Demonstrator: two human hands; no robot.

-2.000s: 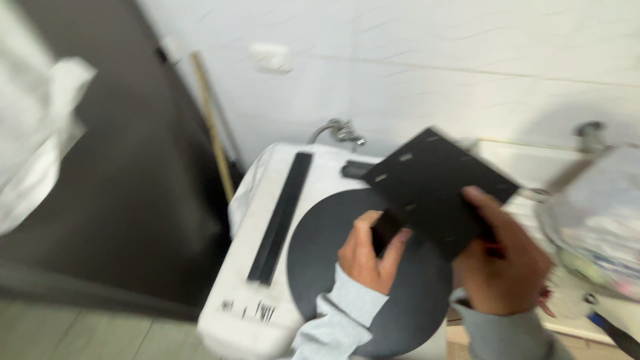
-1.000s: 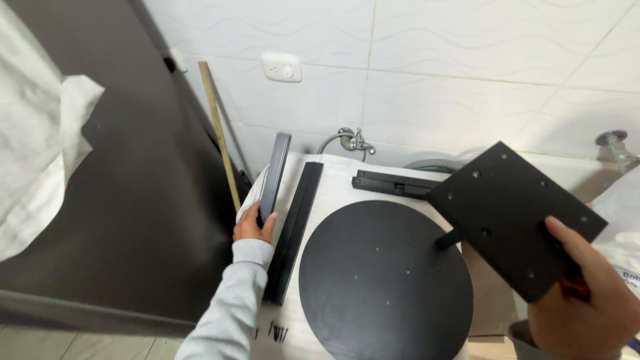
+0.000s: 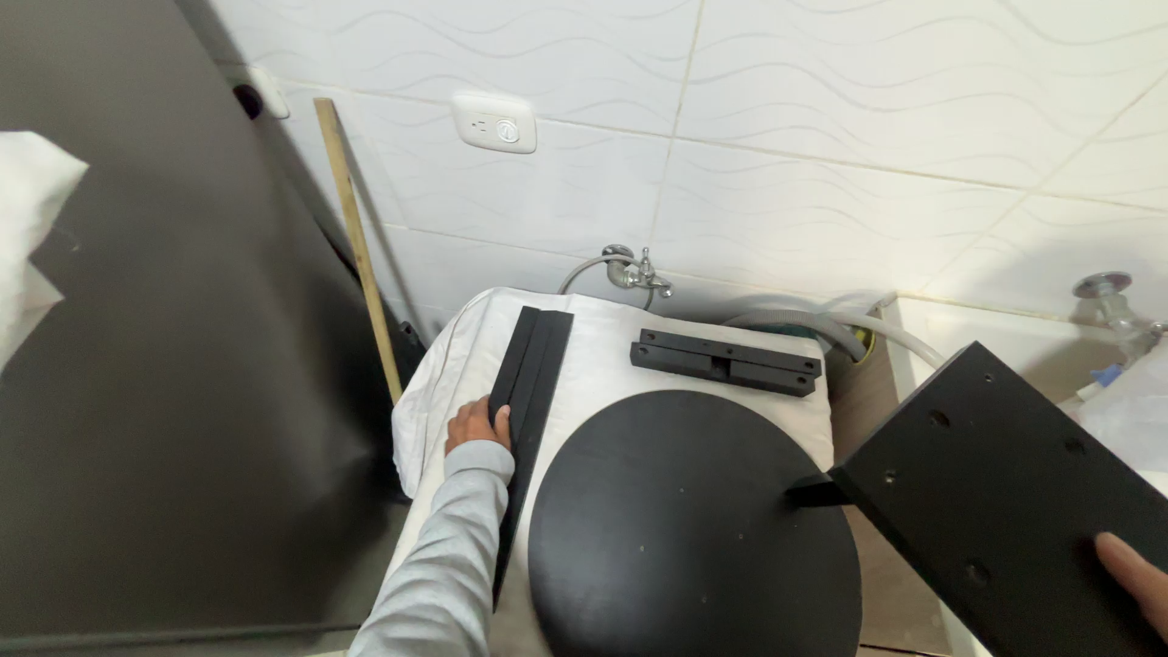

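Note:
My left hand rests with its fingers and thumb around a black bar, which lies against a longer black bar on the white cover. At the right edge my right hand holds a square black panel with several holes; most of the hand is out of view. A narrow black piece sticks out from below the panel's left corner, over the round black disc. Beyond the disc lie two short black bars side by side, with holes at their ends.
The white cloth cover lies beneath the parts. A dark appliance side stands at left, beside a leaning wooden stick. Behind are a tap with a hose and a wall outlet. A pale basin stands at right.
My left hand has lowered the black bar, raised one second ago, onto the cover beside the longer bar. The square panel in my right hand has moved right and down in view.

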